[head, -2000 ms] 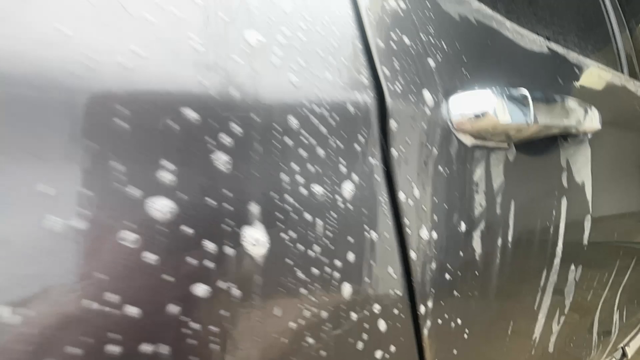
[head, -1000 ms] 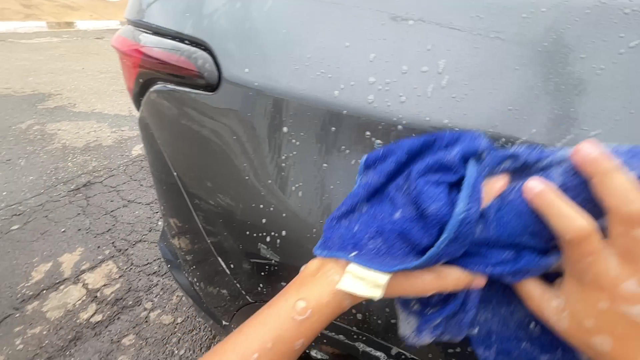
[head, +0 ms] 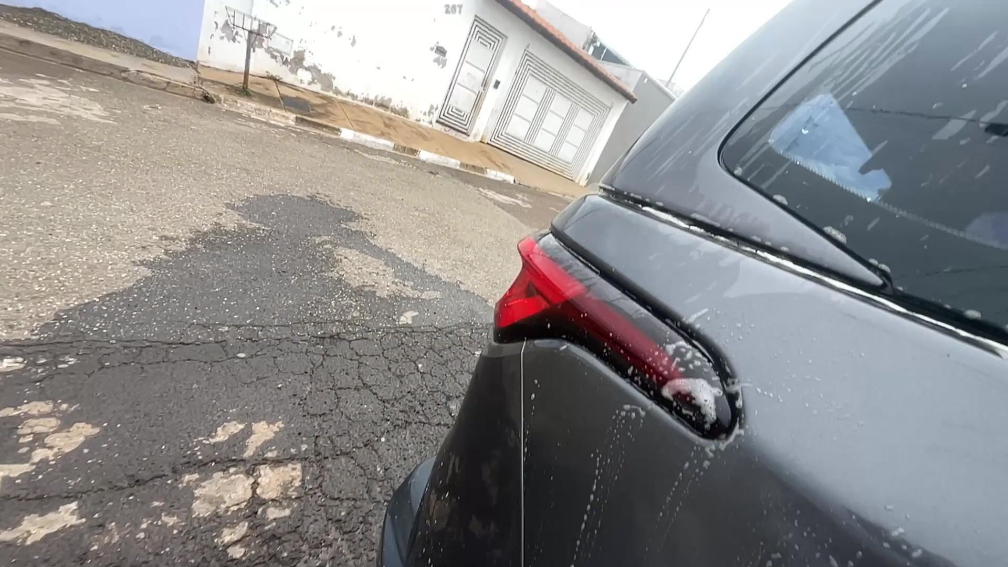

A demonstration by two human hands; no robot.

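Neither my left hand nor my right hand shows in the head view now, and the blue cloth is out of sight too. A dark grey car fills the right side, with its rear quarter panel (head: 803, 394) wet and dotted with suds. White foam (head: 694, 396) clings to the lower end of the red tail light (head: 583, 295). Thin soapy runs mark the rear bumper (head: 598, 472) below the light. Streaks and drops cover the rear window (head: 882, 142).
Cracked asphalt (head: 378, 394) with a dark wet patch (head: 268, 260) lies left of the car. Across the street are a curb (head: 366, 140), a white wall (head: 378, 55) with peeling paint, a door (head: 472, 75) and a garage gate (head: 550, 110).
One second ago both hands were in view with the blue cloth against the car; hands and cloth are now out of view. The view has swung to the tail light and street.
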